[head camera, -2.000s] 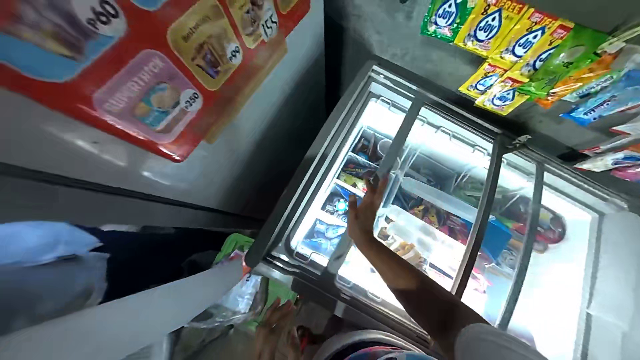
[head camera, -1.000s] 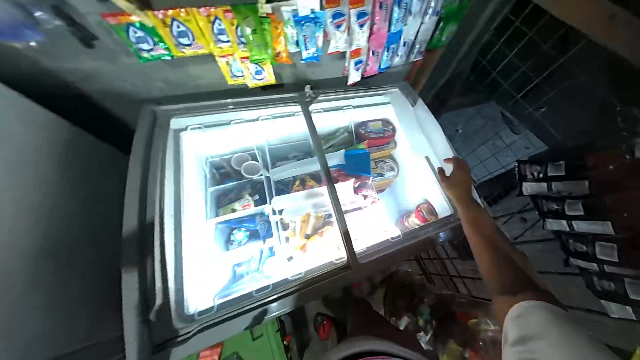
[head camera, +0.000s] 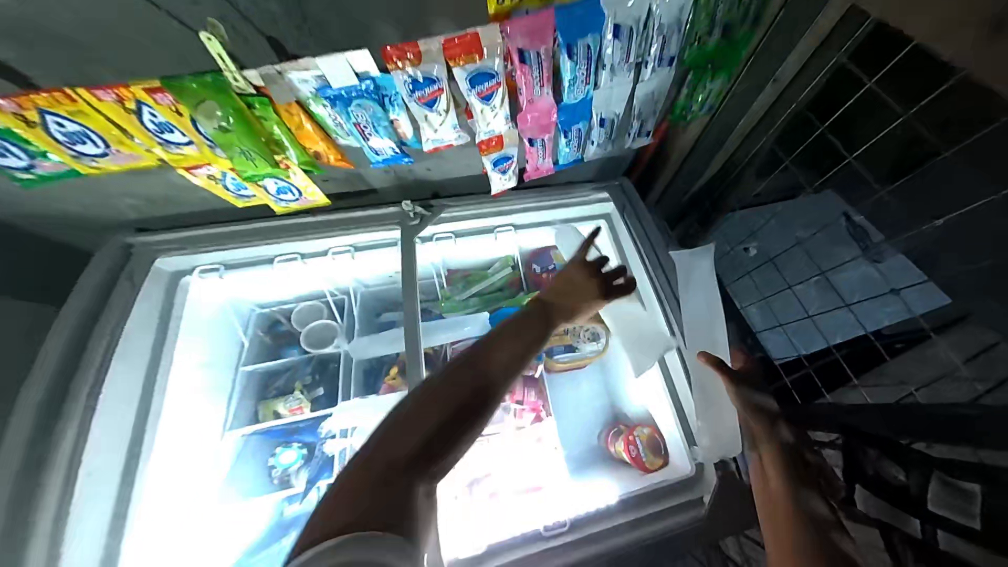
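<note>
My left hand (head camera: 587, 290) reaches over the right half of the glass-topped chest freezer (head camera: 409, 307), index finger extended and the other fingers partly curled; nothing shows in it. Beneath and beside it are a translucent white sheet (head camera: 634, 335), oval-lidded tubs (head camera: 577, 346) and green-wrapped packs (head camera: 480, 287). At the freezer's right edge, the thumb of my right hand (head camera: 760, 417) overlaps a pale white strip (head camera: 705, 315); that hand is blurred, so its grip is unclear. A red-lidded tub (head camera: 638, 446) lies in the freezer's lower right corner.
Dividers split the freezer's left part into compartments with wrapped goods (head camera: 287, 405) and two round white cup-like items (head camera: 319, 335). Dishwashing liquid sachets (head camera: 79, 134) and soap packs (head camera: 480, 79) hang behind it. A wire grille (head camera: 890, 157) stands at the right, with dark packets (head camera: 906, 488) below.
The view has swung considerably. A second ago one hand rested at the freezer's right edge; now both hands show there, one extended over the freezer and one beside the pale strip.
</note>
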